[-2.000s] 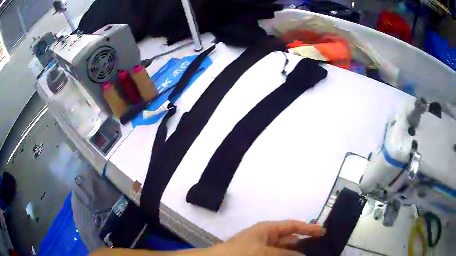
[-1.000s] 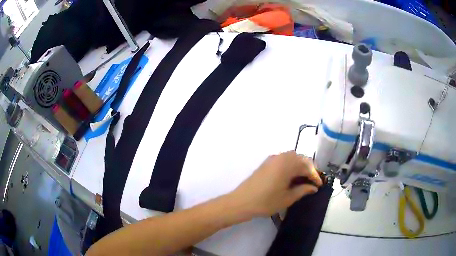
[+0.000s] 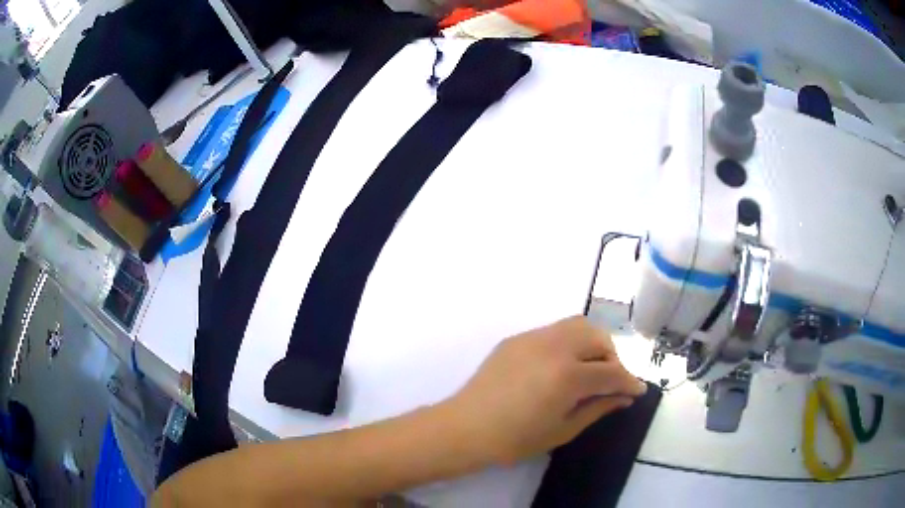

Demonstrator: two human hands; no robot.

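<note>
A black fabric strip [image 3: 598, 458] lies at the needle area of the white sewing machine [image 3: 794, 228] and runs down out of the picture's bottom edge. My left hand [image 3: 556, 387] pinches the strip's upper end between thumb and fingers, just left of the presser foot [image 3: 663, 365]. The forearm crosses the table from the lower left. Whether the strip's tip is under the foot cannot be told. My right hand is not in view.
A folded black piece [image 3: 372, 228] and a longer black band [image 3: 273, 223] lie on the white table. Thread cones [image 3: 144, 191] stand by a grey box [image 3: 74, 149] at left. Yellow- and green-handled snips [image 3: 827, 437] lie right of the needle. Orange cloth [image 3: 526, 20] is behind.
My left hand first lay flat on the strip below the needle, then moved up and pinched its end at the foot. The view has shifted right. Since one second ago the hand has shifted slightly.
</note>
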